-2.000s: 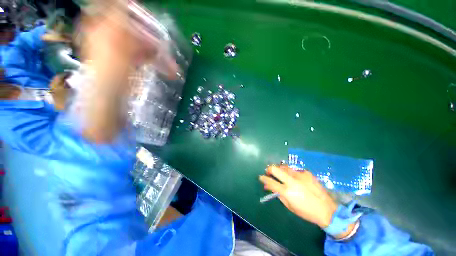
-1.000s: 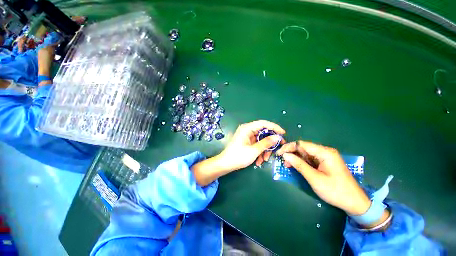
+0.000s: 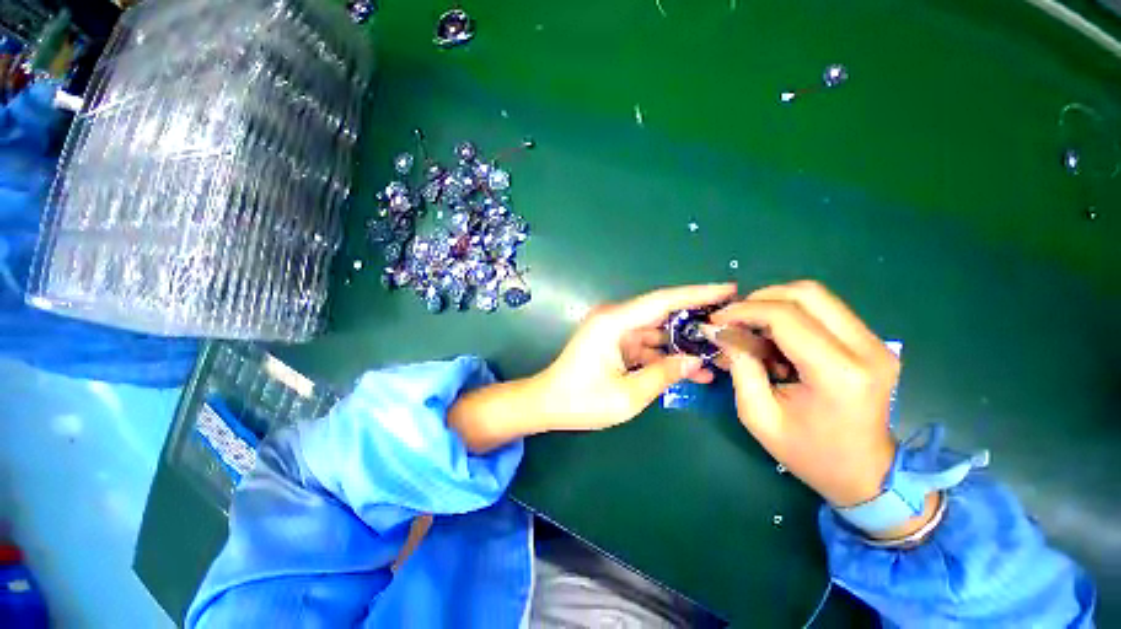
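My left hand point(image 3: 615, 369) holds a small dark and silvery round module point(image 3: 691, 332) between thumb and fingers, above the mat. My right hand point(image 3: 818, 387) is at the module's right side with its fingertips on or very near it. The tip of a thin tool, perhaps tweezers, seems to show between the right fingers, but most of it is hidden. A blue sheet point(image 3: 680, 396) with pale dots lies beneath, mostly covered by both hands. A light blue strap point(image 3: 891, 504) is around my right wrist.
A pile of small round parts point(image 3: 455, 234) lies left of the hands. A tall stack of clear blister trays point(image 3: 197, 184) stands far left, with a lower tray point(image 3: 228, 418) by my left forearm. Loose parts point(image 3: 455, 27) lie at the back. Another person's blue sleeve point(image 3: 74, 320) is at the left edge.
My left hand has come from the blurred tray area at the left to the module. My right hand has risen from the blue sheet to meet it. The view has shifted.
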